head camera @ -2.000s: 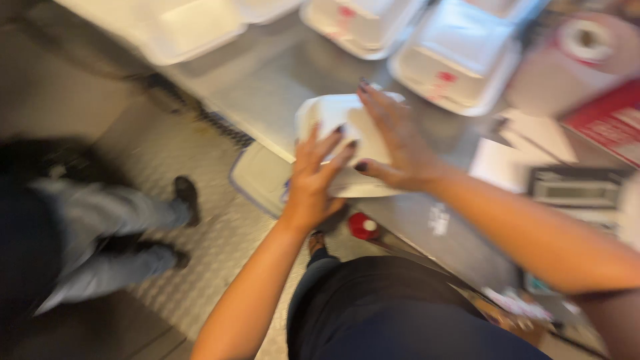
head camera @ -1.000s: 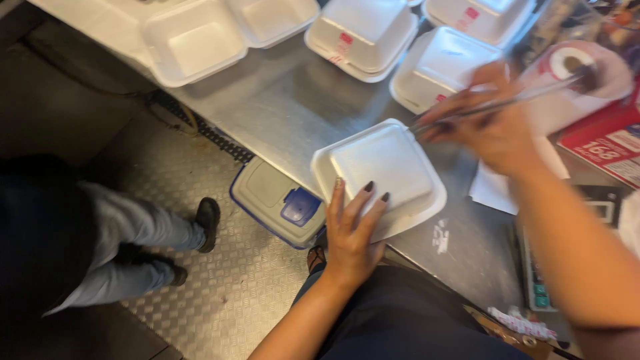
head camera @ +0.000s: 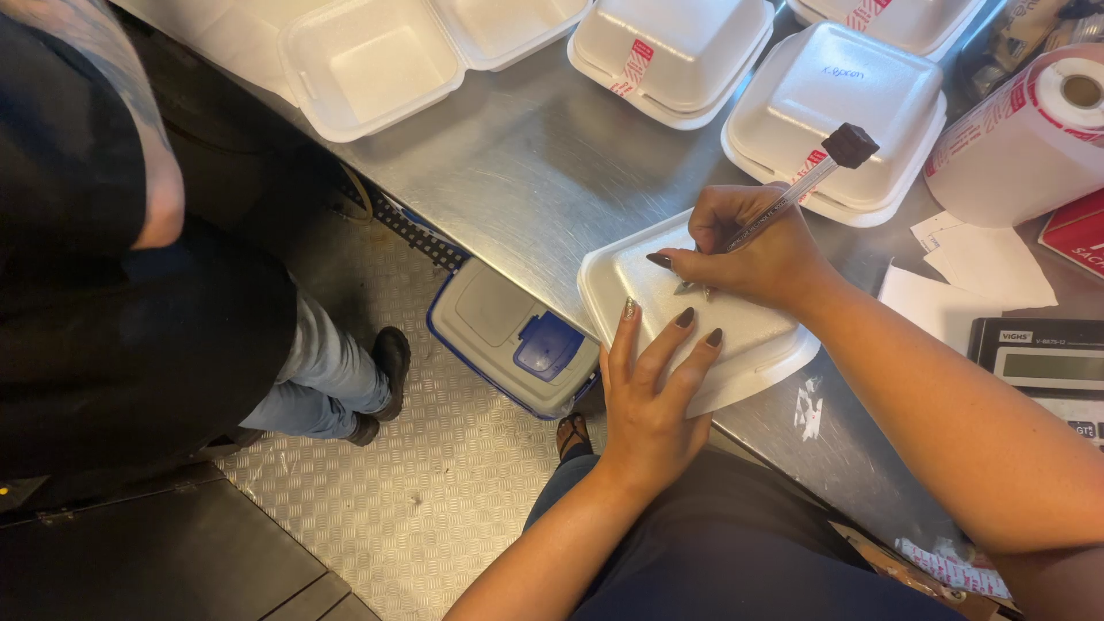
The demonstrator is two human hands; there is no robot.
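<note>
A closed white foam takeaway box (head camera: 630, 263) lies at the front edge of the steel counter, turned at an angle. My left hand (head camera: 651, 388) rests on its lid and near side with spread fingers, steadying it. In my right hand (head camera: 759, 246) is a clear-barrelled pen (head camera: 798, 187) with a dark wad on its upper end; the pen's tip is down at the lid. Whether there is ink under the tip cannot be told. Just behind stands another closed foam box (head camera: 862, 82) with blue handwriting and a red-and-white seal.
Another sealed foam box (head camera: 673, 52) and an open one (head camera: 371, 65) stand farther back. At right are a label roll (head camera: 1018, 138), paper slips (head camera: 992, 263) and a calculator (head camera: 1048, 358). A lidded bin (head camera: 492, 323) sits below the counter; a person in a dark apron (head camera: 129, 345) stands at left.
Two seconds ago both my hands were on the box; one second ago my right hand held the pen beyond it. Now the pen has come down to the lid.
</note>
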